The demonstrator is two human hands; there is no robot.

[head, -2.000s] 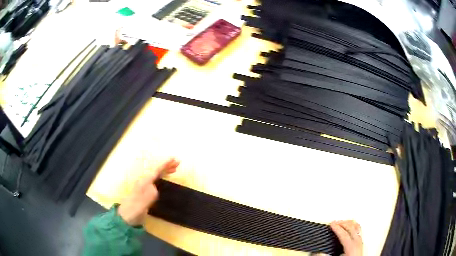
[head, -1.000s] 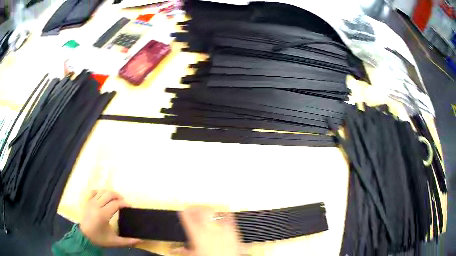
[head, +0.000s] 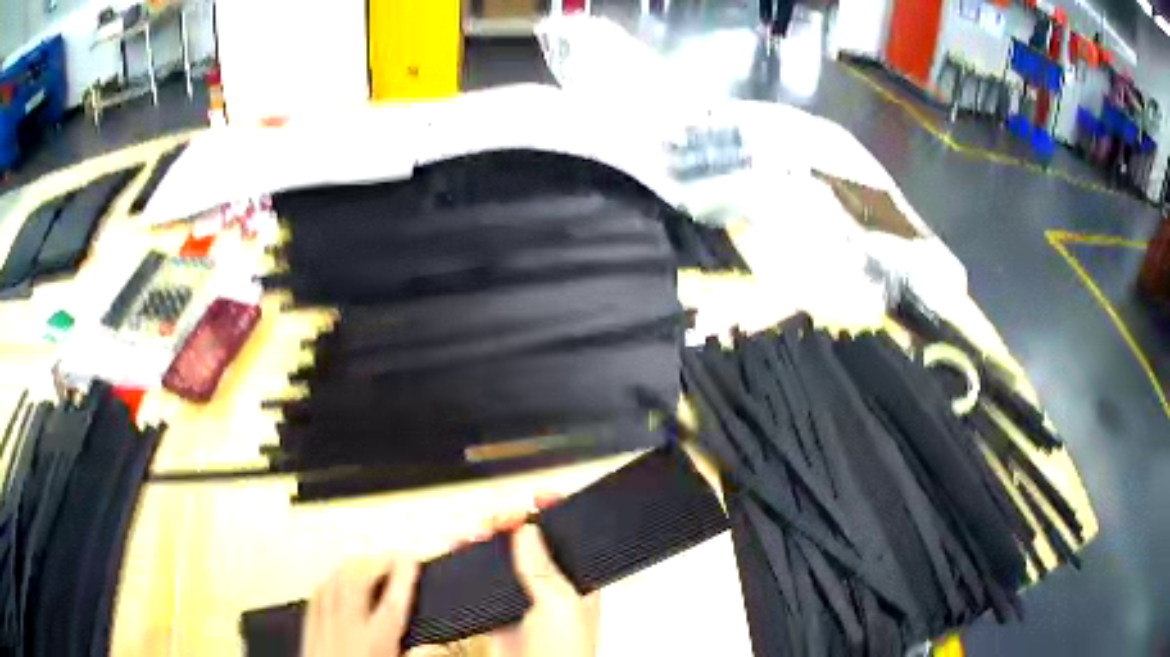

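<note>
A ribbed bundle of black strips (head: 629,524) slants across the near part of the table, its right end higher and touching the right pile's edge. My left hand (head: 357,611) is on the bundle near its left end, fingers over its face. My right hand (head: 552,603) grips the bundle near its middle, thumb across the front and fingertips showing behind the upper edge. Both hands are slightly blurred, and the bottom edge cuts them off. The wide stack of black strips (head: 513,347) lies crosswise behind the bundle.
A loose strip pile (head: 860,475) lies right, with a cream tape ring (head: 971,385) on it. Another strip pile (head: 71,526) is left. A dark red phone case (head: 213,348) and calculator (head: 157,298) lie back left. Clear plastic (head: 706,152) lies at the back.
The view has tilted up, showing more workshop. The bundle is lifted and tilted, its right end now raised. My left hand has moved from the left end onto its face; my right hand now grips its middle.
</note>
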